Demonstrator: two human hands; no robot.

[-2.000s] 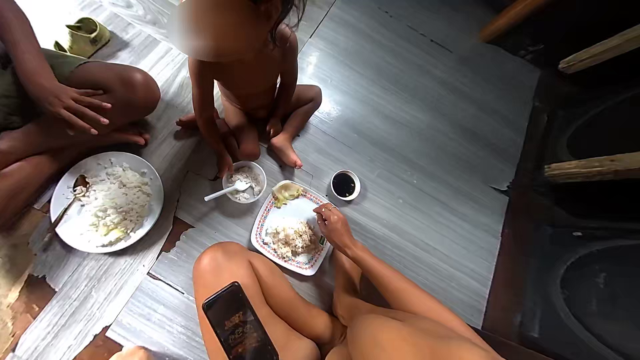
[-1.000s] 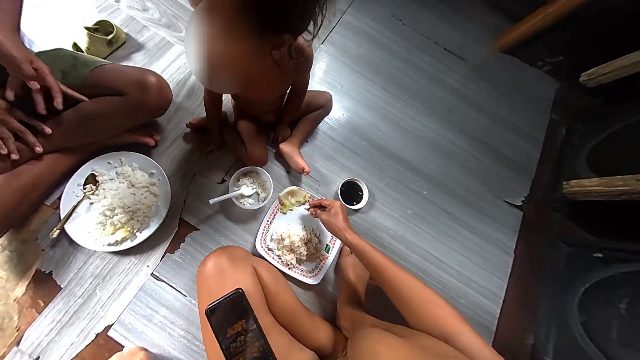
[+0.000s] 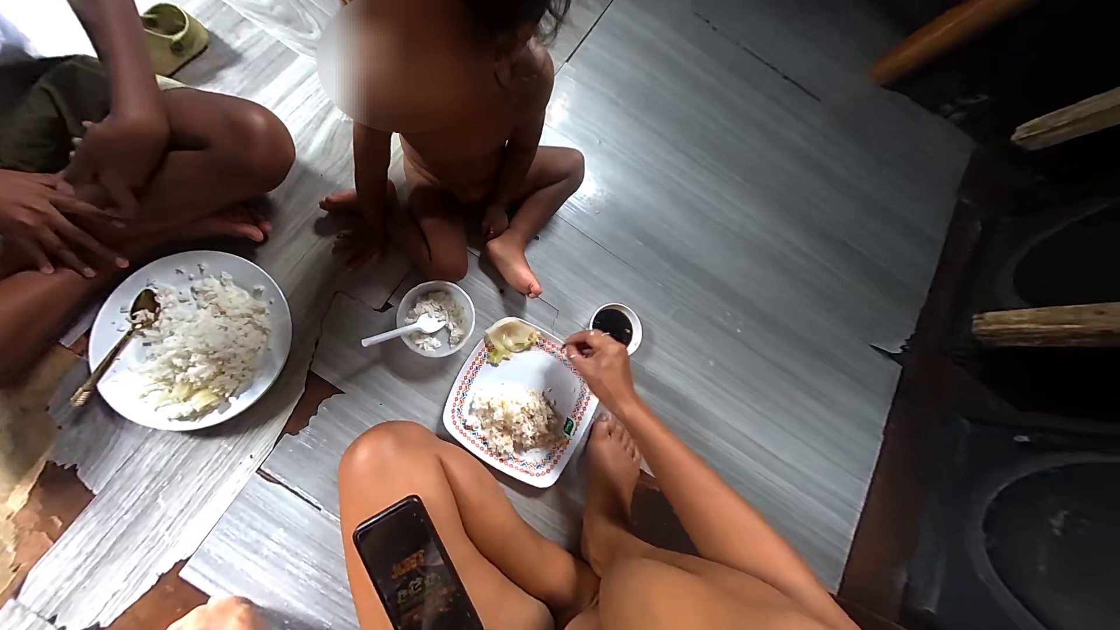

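My right hand (image 3: 604, 363) is over the right edge of a square patterned plate (image 3: 468, 385), its fingers pinched together beside a small bowl of dark sauce (image 3: 614, 327). Whether a small morsel is between the fingertips cannot be told. On the plate are rice (image 3: 514, 418) and a pale green leafy piece of food (image 3: 511, 338). A small plastic bowl of rice (image 3: 436, 308) with a white spoon (image 3: 404, 330) stands just left of the plate. Part of my left hand (image 3: 216, 614) shows at the bottom edge; its fingers are mostly cut off.
Two people sit cross-legged opposite, one's hands (image 3: 57, 219) near a large white plate (image 3: 278, 337) with rice and a metal spoon (image 3: 114, 357). A phone (image 3: 416, 564) lies on my thigh. The grey floor covering (image 3: 752, 262) is torn in places. Dark chairs (image 3: 1032, 516) stand at right.
My right hand has moved from the leafy piece, where it was one second ago, toward the sauce bowl. The person at left has moved their hands.
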